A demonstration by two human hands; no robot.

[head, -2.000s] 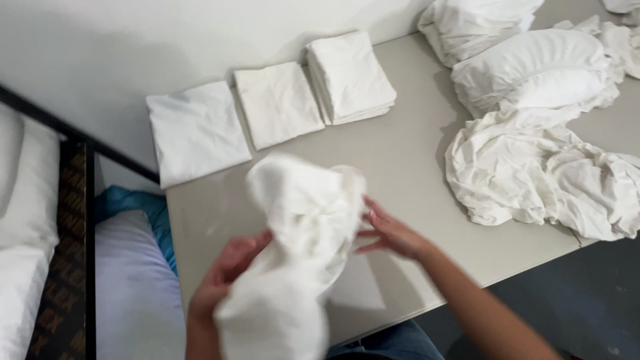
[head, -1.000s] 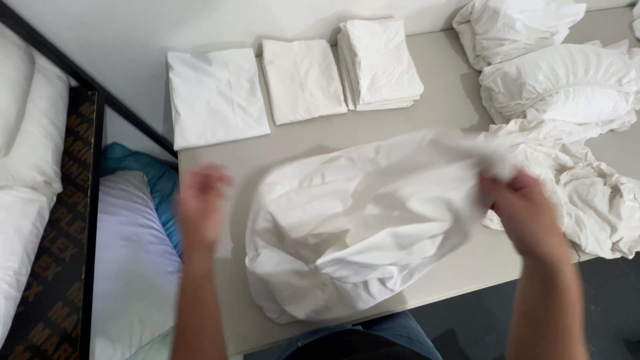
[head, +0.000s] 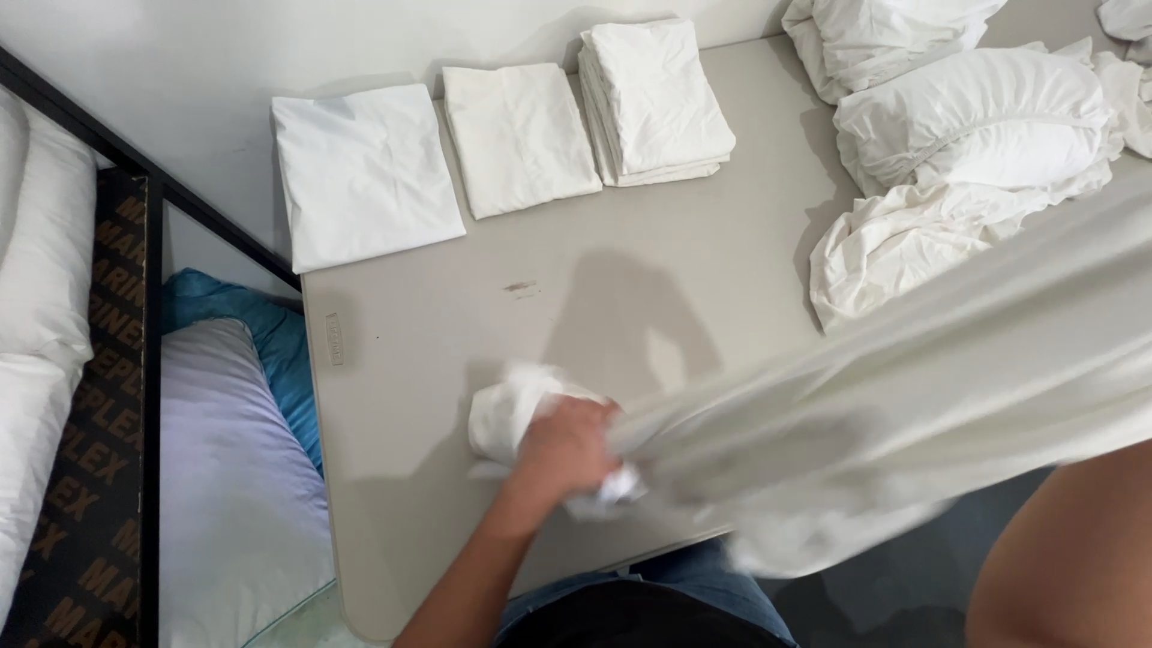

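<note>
My left hand (head: 571, 445) grips one end of a white cloth (head: 864, 396) over the front part of the table. From there the cloth stretches up and out past the right edge of the view, with a slack fold hanging below. A bunched end of it sticks out left of my fist. Of my right side only the arm shows at the lower right; its hand is out of view. Along the wall lie a flat folded white cloth (head: 369, 175), a second folded white cloth (head: 522, 139) and a stack of folded white cloths (head: 657, 103).
Crumpled white fabric (head: 972, 126) is heaped at the table's back right. A black metal frame (head: 153, 405) stands left of the table (head: 432, 324), with white bedding (head: 45, 225) beyond it. A pale pillow (head: 234, 468) and a blue cloth (head: 279, 351) lie beside the table's left edge.
The white cloth was spread over the table in front of me; now it is drawn out to the right. My left hand, earlier apart from it, has closed on it. My right hand has left the view.
</note>
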